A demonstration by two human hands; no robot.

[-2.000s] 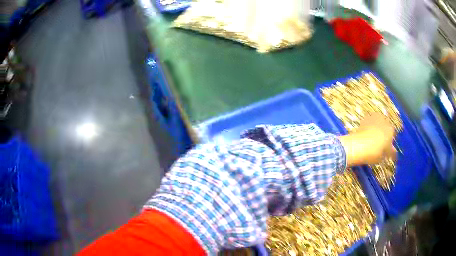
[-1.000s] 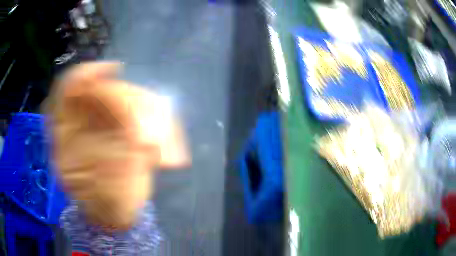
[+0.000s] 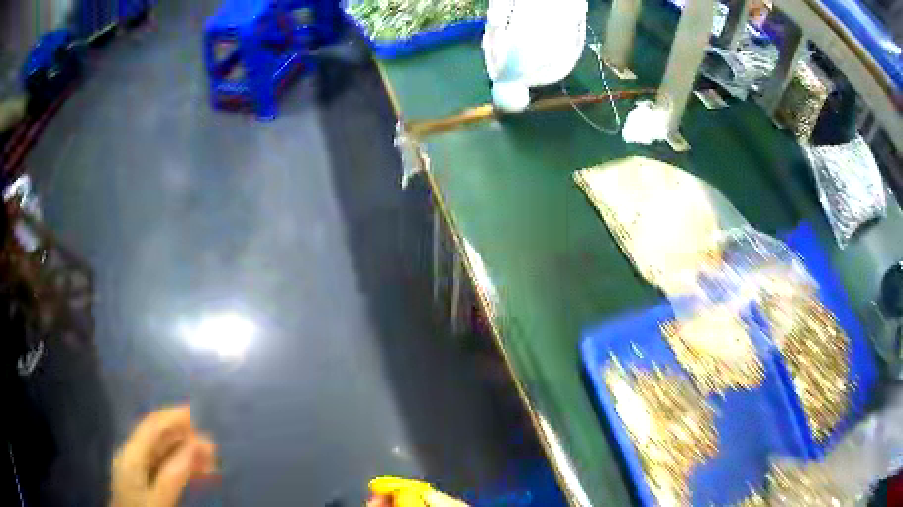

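Observation:
My left hand (image 3: 163, 460) is bare, blurred and low on the left, over the grey floor. Its fingers are curled; nothing clear shows in it. My right hand (image 3: 421, 495) shows only at the bottom edge, with yellow finger cots, mostly cut off. Both hands are away from the bench. A blue tray (image 3: 738, 436) at lower right holds heaps of small brass-coloured parts (image 3: 658, 421), with blue floor showing. A second blue tray (image 3: 859, 332) behind it holds more gold parts (image 3: 814, 361). A clear bag with pale gold contents (image 3: 653, 213) lies against the trays.
The green bench (image 3: 505, 218) runs up the right side, with a raised wooden strip (image 3: 451, 123) across it. A blue tray (image 3: 426, 38), a white round object (image 3: 535, 45), pale posts (image 3: 685, 69) and a silvery bag (image 3: 847, 183) lie beyond. Blue stools (image 3: 259, 50) stand on the floor.
The view has swung from close over the trays to the floor and farther bench. My left hand has left the gold parts and is now lower left. My right hand has come in at the bottom edge.

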